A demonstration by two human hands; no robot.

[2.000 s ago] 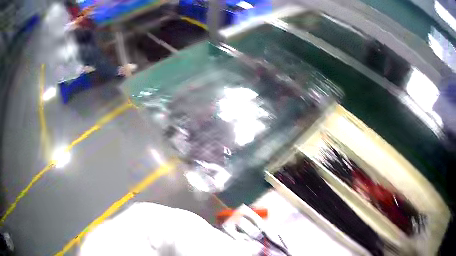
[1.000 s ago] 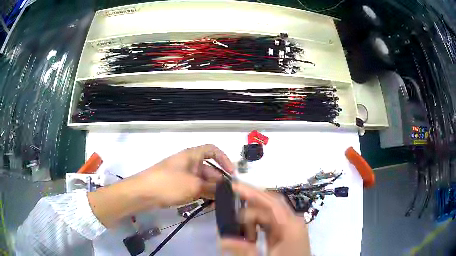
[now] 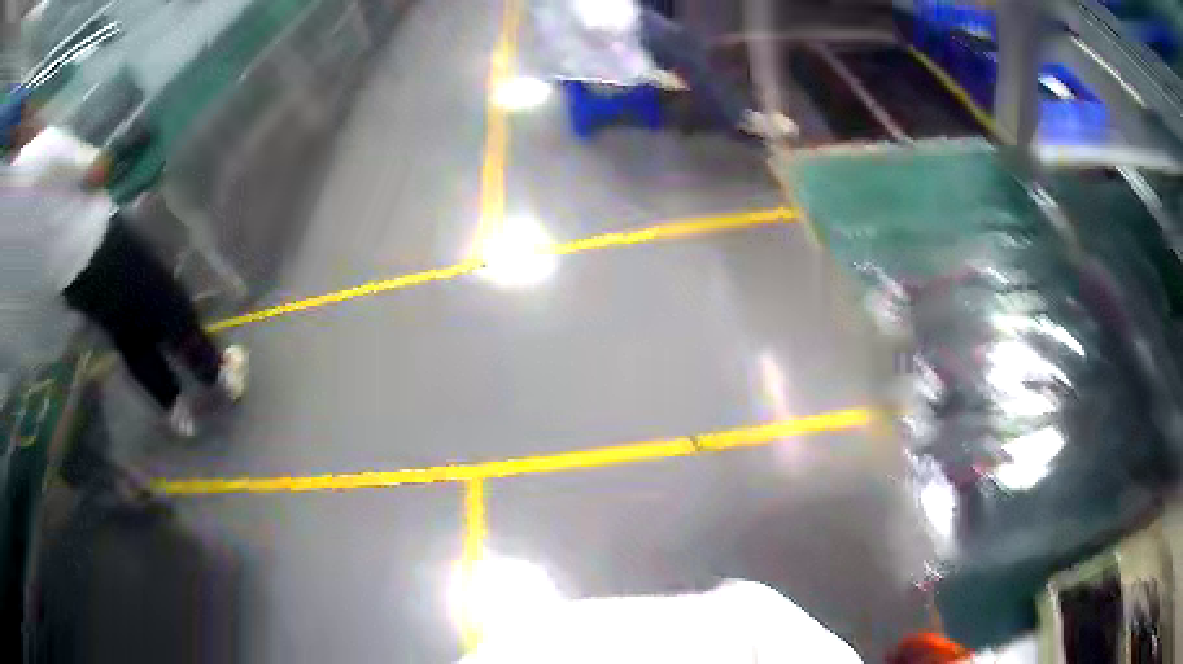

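Note:
Neither of my hands is in view. A white sleeve or shoulder (image 3: 675, 629) of mine shows overexposed at the bottom edge. At the bottom right corner a cream parts tray (image 3: 1057, 610) is cut off by the frame, with dark leads (image 3: 1092, 620) in it. An orange clamp (image 3: 929, 649) shows at the bottom edge left of the tray, beside a small piece of the white board. The picture is blurred; the harness cannot be seen.
Plastic-covered harnesses (image 3: 1012, 389) lie on the green bench (image 3: 895, 195) at right. Grey floor with yellow lines (image 3: 584, 457) fills the middle. A person (image 3: 123, 279) in a white top and dark trousers is at left. A blue bin (image 3: 612, 109) shows at the top.
The view has swung from the board and tray to the floor at the left. My hands, which were working over the board with a black roll, have gone out of the picture.

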